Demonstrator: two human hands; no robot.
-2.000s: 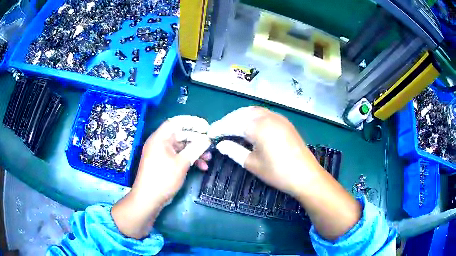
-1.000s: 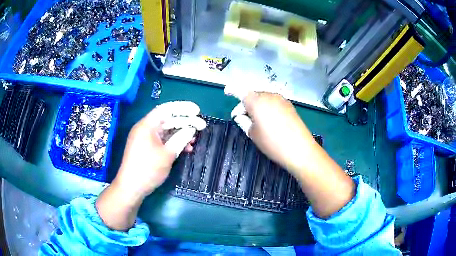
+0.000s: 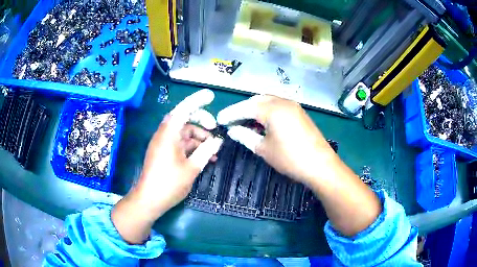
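Note:
My left hand (image 3: 180, 143) and my right hand (image 3: 272, 133), with white coverings on the fingers, meet above the bench. A small dark metal piece (image 3: 222, 130) is between their fingertips; most of it is hidden. Both hands pinch at it. Below them several long black plastic housings (image 3: 243, 182) lie side by side on the green bench, their upper ends partly covered by my hands.
The press has a cream-yellow fixture (image 3: 282, 34) and a green button (image 3: 361, 94). Yellow and black bars stand either side. Large blue bin (image 3: 133, 86) and small blue bin (image 3: 117, 156) are left; more blue bins (image 3: 416, 122) are right. Black housings (image 3: 21, 125) lie far left.
Since a second ago, my right hand has moved back to my left and their fingertips have come together at a small dark piece. Earlier the view shifted, while the housings stayed on the bench.

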